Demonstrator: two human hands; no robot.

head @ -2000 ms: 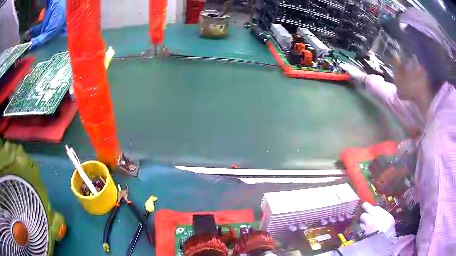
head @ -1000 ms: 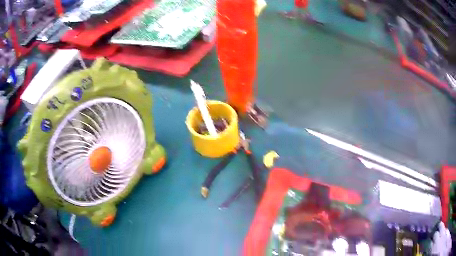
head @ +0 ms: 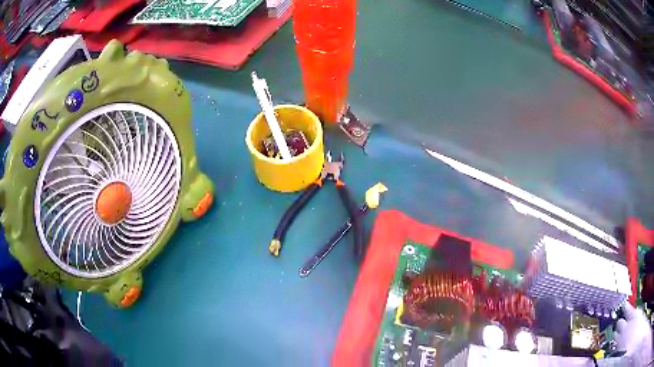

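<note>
A green circuit board (head: pixel 412 267) lies on a red pad (head: pixel 361 304) at the lower right, cut off by the bottom edge. It carries two copper-red chokes (head: pixel 439 297), a dark block, white-topped capacitors and a finned silver heat sink (head: pixel 581 276). A white-gloved hand (head: pixel 634 335) is at the heat sink's right end, cut off by the frame's edge. I cannot tell if it is my right hand, or its grip. My left hand is not in view. Side cutters (head: pixel 332 172), jaws apart, and a slim black tool with yellow end (head: pixel 326 247) lie on the mat.
A green fan (head: pixel 172 107) stands at the left. A yellow cup (head: pixel 288 174) holds a white stick. A red-wrapped upright (head: pixel 324 57) rises behind it. White strips (head: pixel 502 188) cross the mat. Other boards on red pads lie at the top left and top right.
The view has swung left and down, then settled; the fan came into view and the person in pink left it. The cutters and slim tool have stayed beside the cup.
</note>
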